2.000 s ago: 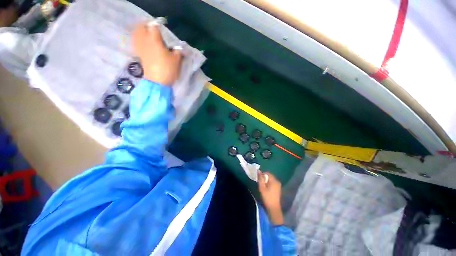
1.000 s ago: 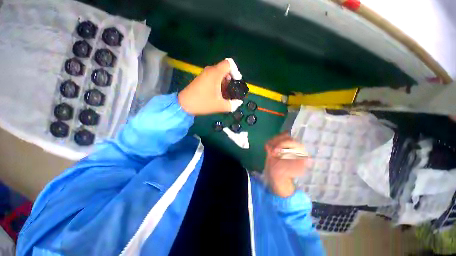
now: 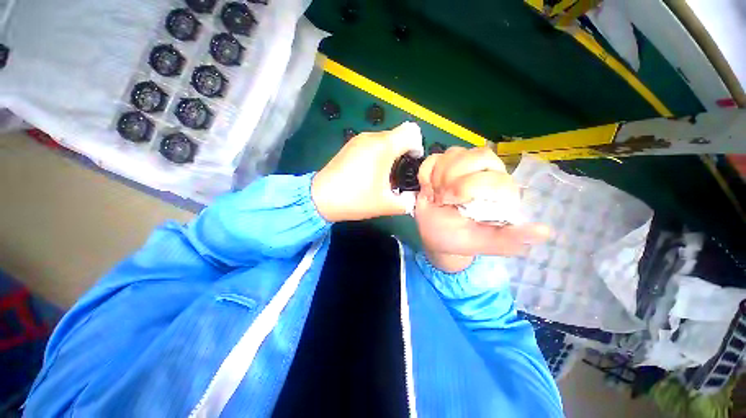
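A small round black part [image 3: 406,172] is held between both hands above the green surface. My left hand [image 3: 360,175] grips it from the left with thumb and fingers; white covers show on the fingertips. My right hand [image 3: 466,200] meets the part from the right with bent fingers and has a white cloth [image 3: 491,211] in its grip. Several black parts lie in two rows on the white liner sheet [image 3: 78,61] at upper left. A few loose black parts [image 3: 375,113] lie on the green surface beyond my left hand; others may be hidden behind the hands.
Yellow tape [image 3: 401,101] crosses the green surface [image 3: 458,77]. A translucent sheet covers the dimpled tray stack [image 3: 556,245] at right, beside crumpled sheets and black trays [image 3: 724,359]. A pale rail [image 3: 683,135] with yellow tape stands at upper right. More black parts lie beyond the tape.
My left hand has moved slightly right and down with the black part. My right hand has moved up and left from the tray's edge to meet it. The camera view has shifted.
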